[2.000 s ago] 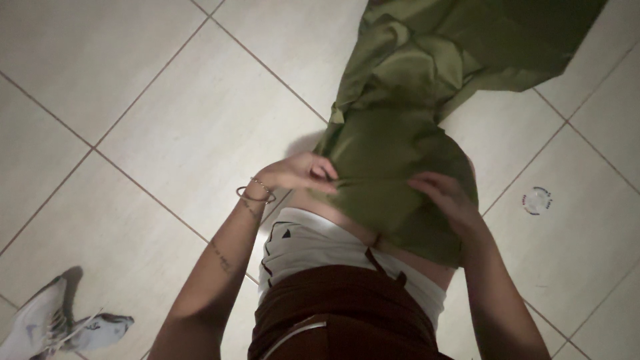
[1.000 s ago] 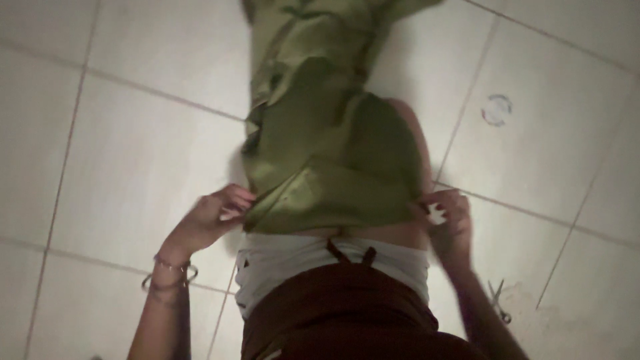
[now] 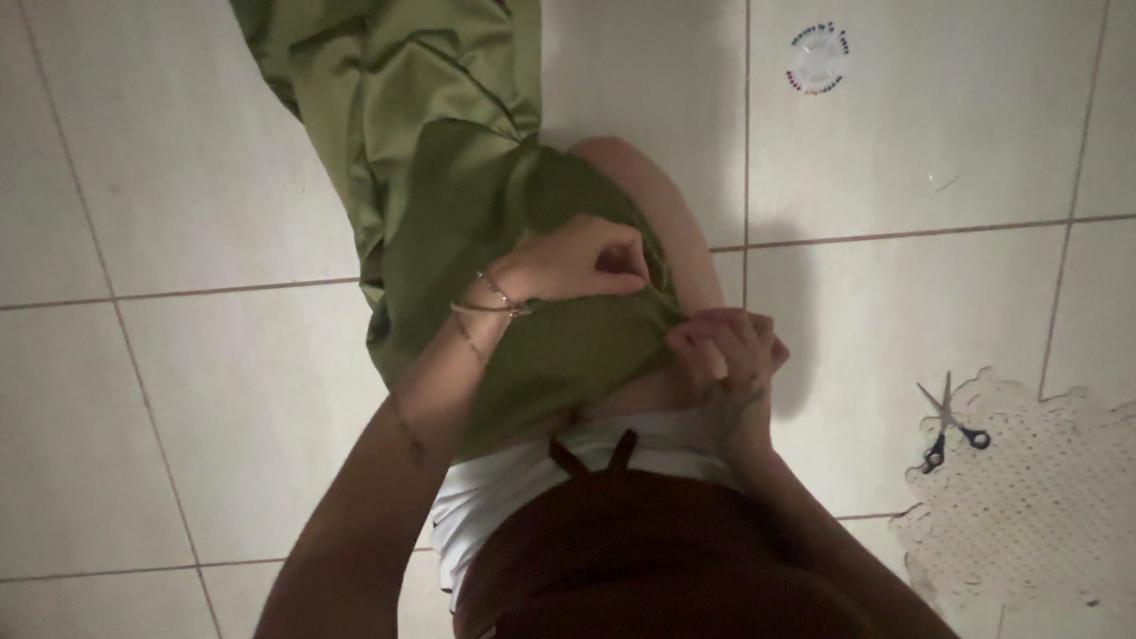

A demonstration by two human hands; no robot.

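A green satiny fabric [image 3: 461,222] lies over my thighs and trails away to the floor at the top left. My left hand [image 3: 590,262], with bracelets at the wrist, pinches the cloth near its right edge, thumb against forefinger. Close by on the right, my right hand [image 3: 728,351] has its fingers curled around the same edge, beside my bare leg [image 3: 657,195]. White shorts [image 3: 657,439] with dark drawstring ends show below the cloth, under a dark brown top [image 3: 621,559].
On the tiled floor [image 3: 887,302] at the upper right lies a round wheel of coloured-head pins [image 3: 817,59]. Open scissors [image 3: 948,426] with dark handles rest at the edge of a pale openwork mat [image 3: 1038,497] at the lower right.
My left hand has left the cloth's left side and moved across to its right side, near my right hand. The view has shifted, bringing the mat into sight.
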